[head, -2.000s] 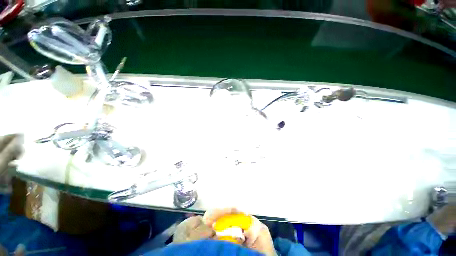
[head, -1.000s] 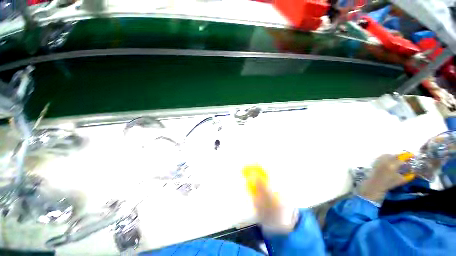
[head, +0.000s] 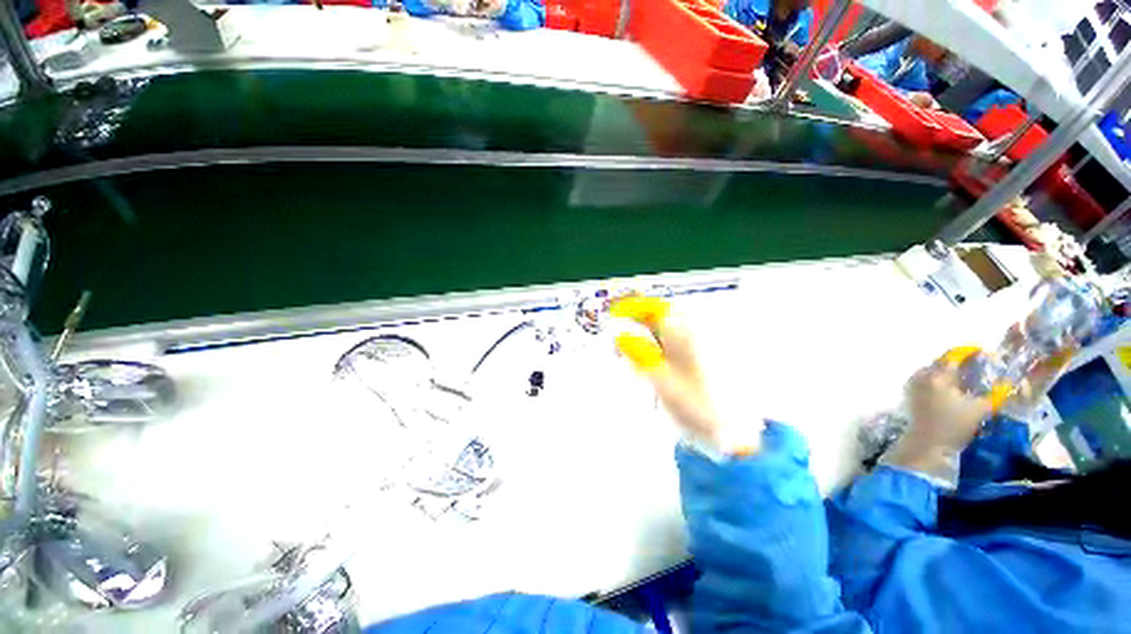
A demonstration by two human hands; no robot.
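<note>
My right hand [head: 660, 349], with yellow-orange finger cots, reaches over the white bench top near its back edge. Its thumb and finger are apart, with nothing visible between them. The fingertips are close to a small clear glittery part [head: 593, 310]; I cannot tell if they touch it. My left hand is not in view. A clear rounded shell [head: 382, 359] lies left of it, faint against the glare. A small dark piece [head: 535, 383] and a crinkled clear part [head: 469, 466] lie nearby.
Clear branching body assemblies [head: 106, 386] stand at the left, and another clear part [head: 316, 604] is at the bottom. The green conveyor belt [head: 372, 235] runs behind. At the right, another worker's hand [head: 943, 406] holds a clear part. Red bins [head: 701, 47] stand across the line.
The view has swung right and up. My hands were together at the bench front; my right hand has since reached out to the back edge, and my left hand has left the picture.
</note>
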